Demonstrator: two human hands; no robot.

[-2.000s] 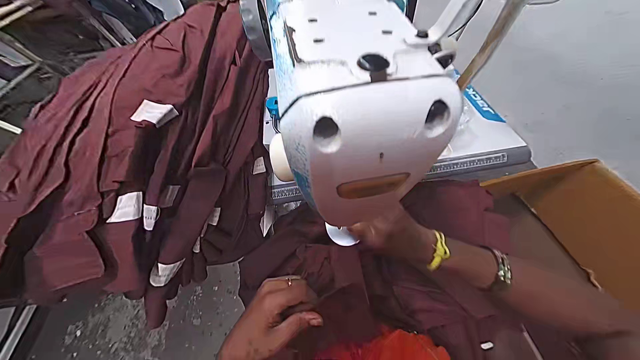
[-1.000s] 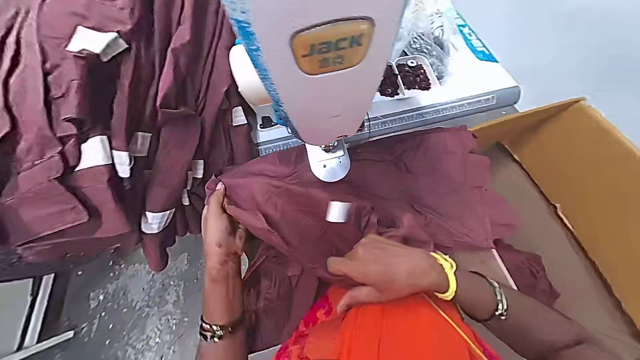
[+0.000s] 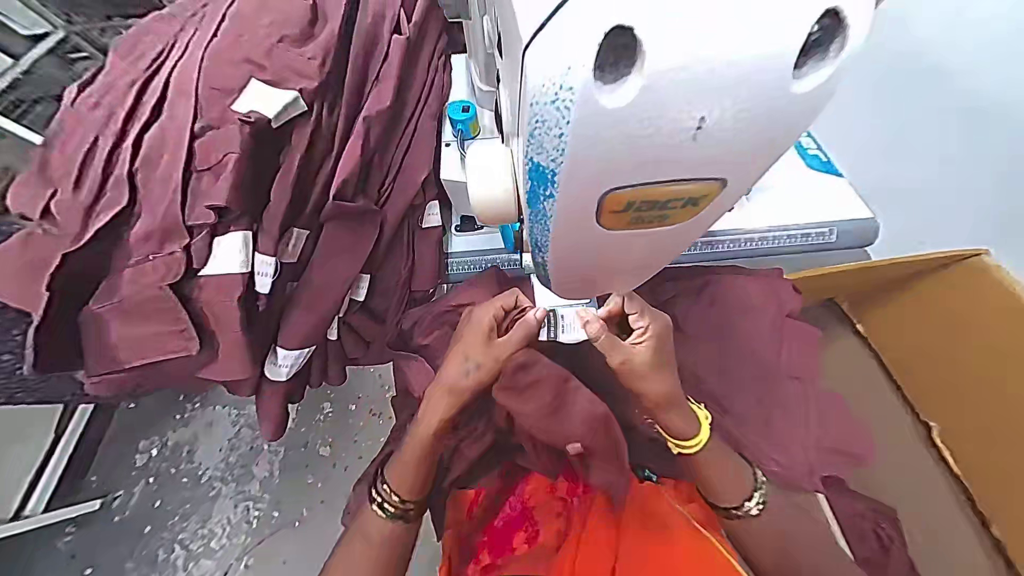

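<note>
A white fabric label [image 3: 565, 326] bearing print is stretched between my two hands, just below the head of a white Jack sewing machine [image 3: 632, 152]. My left hand [image 3: 488, 344] pinches its left end between thumb and fingers. Its right end is pinched by my right hand [image 3: 640, 344], which has a yellow band at the wrist. Under and around both hands lies a maroon garment [image 3: 720, 360], spread over the machine bed and bunched toward my lap. The machine head hides the needle area behind the label.
Many maroon garments [image 3: 320, 184] with white labels hang in a pile at the left. A cardboard box [image 3: 944, 344] stands at the right. The machine bed's ruled edge [image 3: 768, 240] shows behind the garment. Scraps dot the grey floor [image 3: 208, 464] at lower left.
Both hands have come together at the label below the machine head; one second ago they were apart on the garment, the left at its edge and the right lower down.
</note>
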